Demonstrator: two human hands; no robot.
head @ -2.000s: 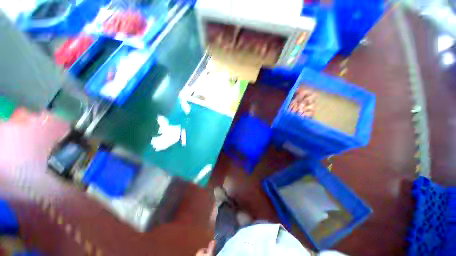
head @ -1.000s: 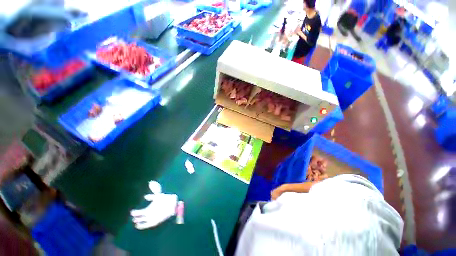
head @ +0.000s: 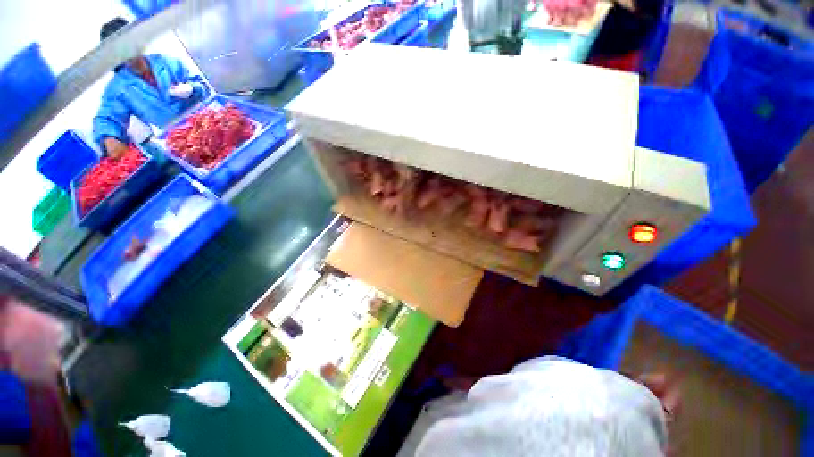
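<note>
A cream-white heater box (head: 473, 116) stands on the green bench, its open front showing many pinkish-brown moulded parts (head: 428, 198) piled inside. A brown cardboard flap (head: 406, 268) juts from its mouth onto a green and white printed mat (head: 357, 361). White needle-tipped bottles (head: 211, 394) lie left of the mat. A pale grey cloth shape, likely my clothing (head: 544, 412), fills the bottom centre. Neither of my hands can be made out. Pinkish-brown shapes beside the cloth, at the blue crate (head: 721, 328), are blurred and partly hidden; I cannot tell whether a hand is there.
A white-lined blue tray (head: 192, 212) holds few brown parts at left. Trays of red pieces (head: 210, 136) stand beyond, where a person in blue (head: 152, 94) reaches in. Red and green round lights (head: 641, 233) show on the box's side. Blue crates (head: 768, 107) stand at right.
The view has moved closer to the heater box and mat. The bench glove and the bare forearm beside the grey cloth are no longer visible. The person in blue and the bottles have come into view.
</note>
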